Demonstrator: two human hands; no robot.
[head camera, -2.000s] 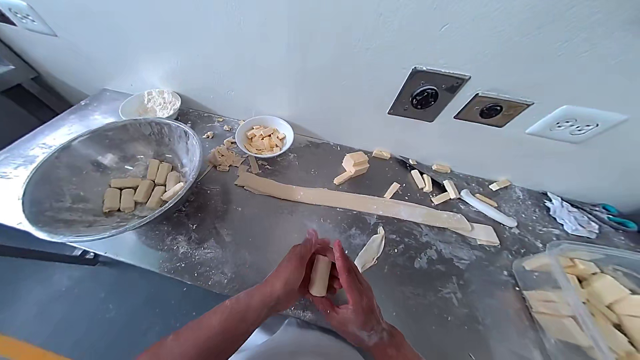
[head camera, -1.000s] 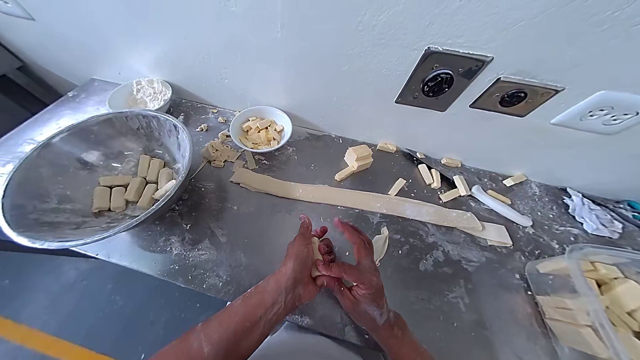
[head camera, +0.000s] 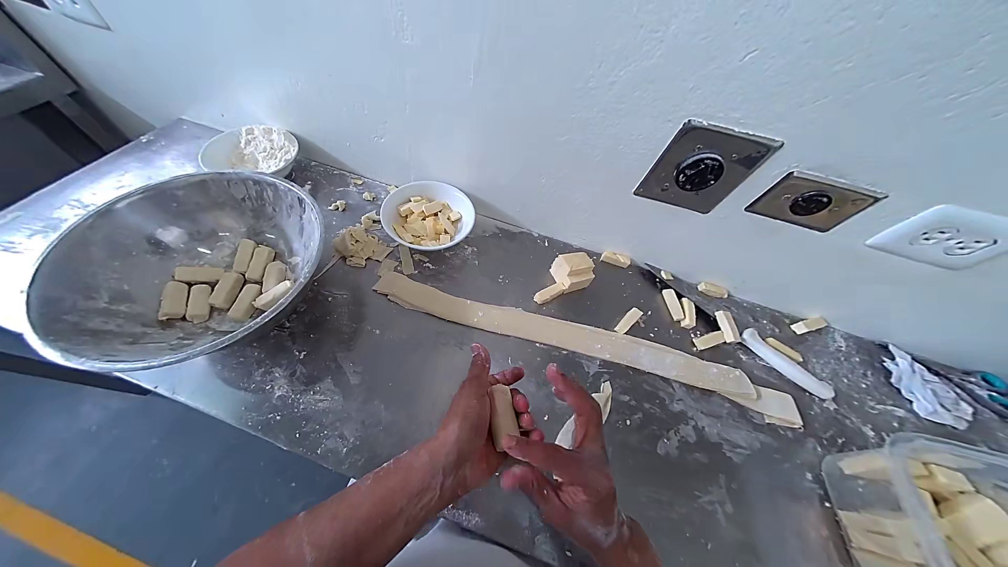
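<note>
A short dough roll (head camera: 505, 417) lies upright along the palm of my left hand (head camera: 472, 425), with the fingers curled behind it. My right hand (head camera: 571, 465) is just right of it, fingers spread, its thumb at or near the roll's lower end; contact is unclear. Behind my right hand, a loose dough scrap (head camera: 602, 402) rests on the metal table. A long flat dough strip (head camera: 567, 335) stretches across the table beyond both hands. To the left, a large metal bowl (head camera: 102, 260) holds several similar rolls (head camera: 227, 290).
Against the wall stand a bowl of flour (head camera: 264, 150) and a white bowl of cut pieces (head camera: 428, 220). Pale blocks (head camera: 572, 272), loose sticks (head camera: 672, 305) and a white-handled knife (head camera: 787, 364) lie behind the strip. A plastic container (head camera: 906, 504) of pale slabs sits at right, near a crumpled cloth (head camera: 929, 386).
My hands were cupped together around the roll; now my right hand has opened away from it, and the roll shows plainly in my left palm.
</note>
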